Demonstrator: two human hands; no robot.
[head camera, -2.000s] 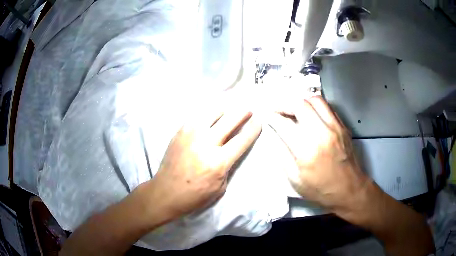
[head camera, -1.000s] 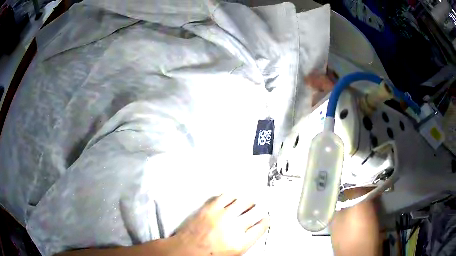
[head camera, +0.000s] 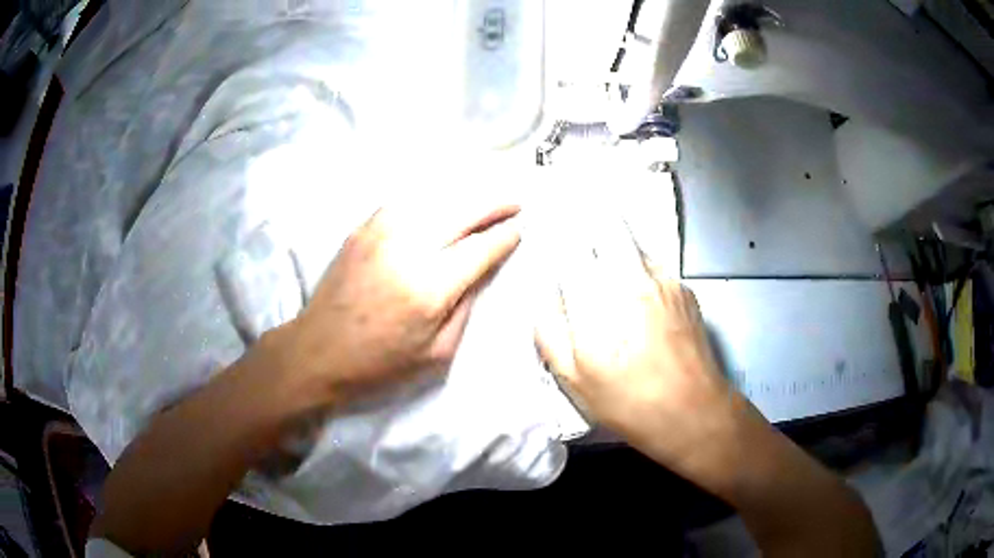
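The pale grey-white garment piece covers the left and middle of the table and hangs over its front edge. My left hand lies on the cloth left of the needle area, palm down. My right hand lies on the cloth just below the needle area, its fingertips washed out by glare. The presser foot area of the sewing machine is a bright blur above both hands. I cannot tell whether the fingers pinch the cloth.
A long lamp hangs over the cloth. A cream tension knob is at the upper right. The table's printed ruler is right of my right hand. Thin dark, orange and yellow tools stand at the far right.
A second ago the view was turned toward the machine head and a dark label showed; now the label is not visible. My right hand has come from beside the machine head onto the cloth.
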